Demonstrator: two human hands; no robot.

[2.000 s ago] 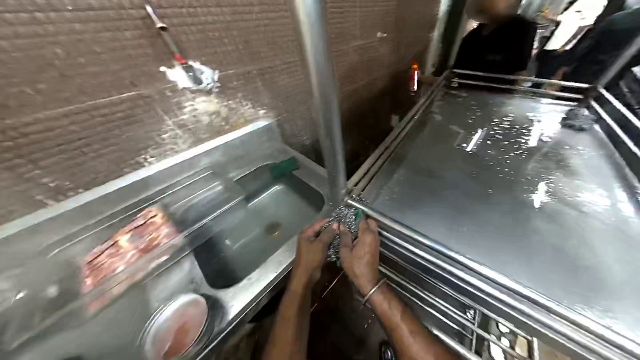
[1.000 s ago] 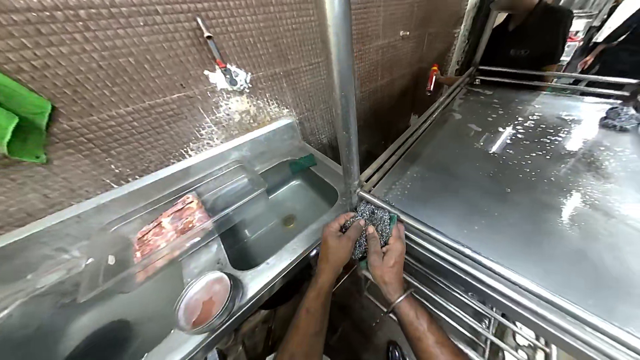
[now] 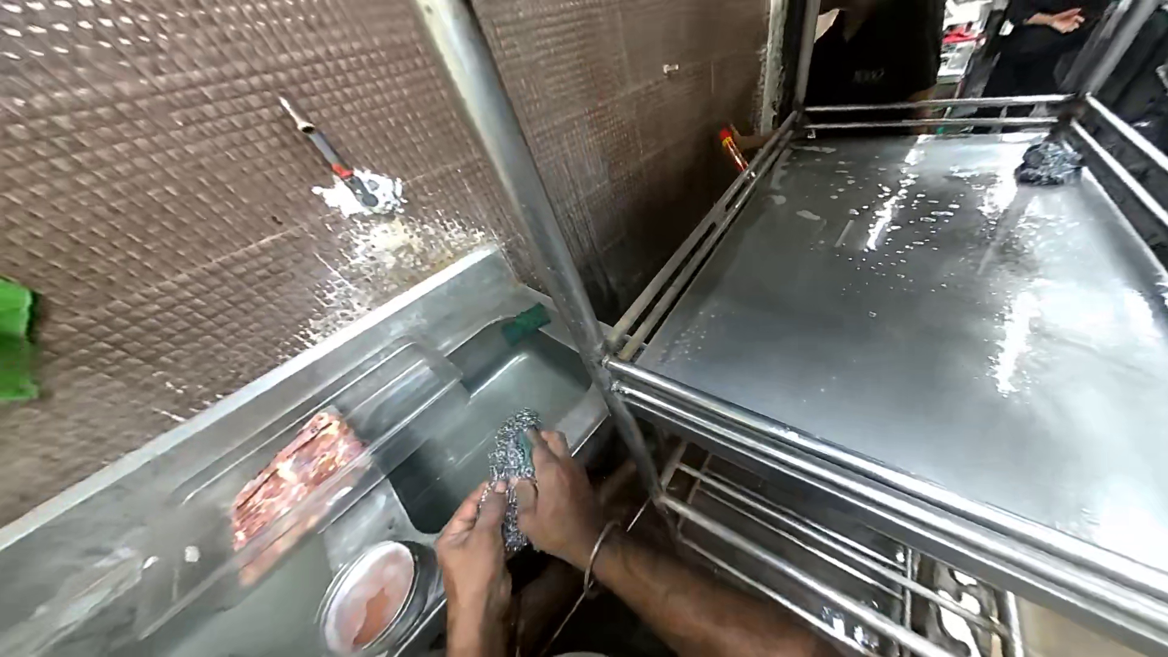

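Note:
A silvery metal scouring pad [image 3: 513,456] is stretched between my two hands, over the front edge of the sink. My left hand [image 3: 476,538] pinches its lower part between thumb and fingers. Around its upper right part closes my right hand [image 3: 555,497], with a bit of green material at the fingertips. Just behind the hands lies the steel sink basin [image 3: 547,374]. A green scrub pad [image 3: 526,323] rests on the basin's far rim.
Right of me stands a wet steel rack shelf [image 3: 821,319] with rails and an upright post [image 3: 538,201]; a dark wad [image 3: 1049,162] lies on it. Left are a clear tray [image 3: 411,365], packed meat [image 3: 297,474] and a round container [image 3: 370,598]. A person [image 3: 871,55] stands beyond the shelf.
Both hands have moved left with the scouring pad, from the shelf's corner by the post to over the sink's edge. The pad now looks more drawn out.

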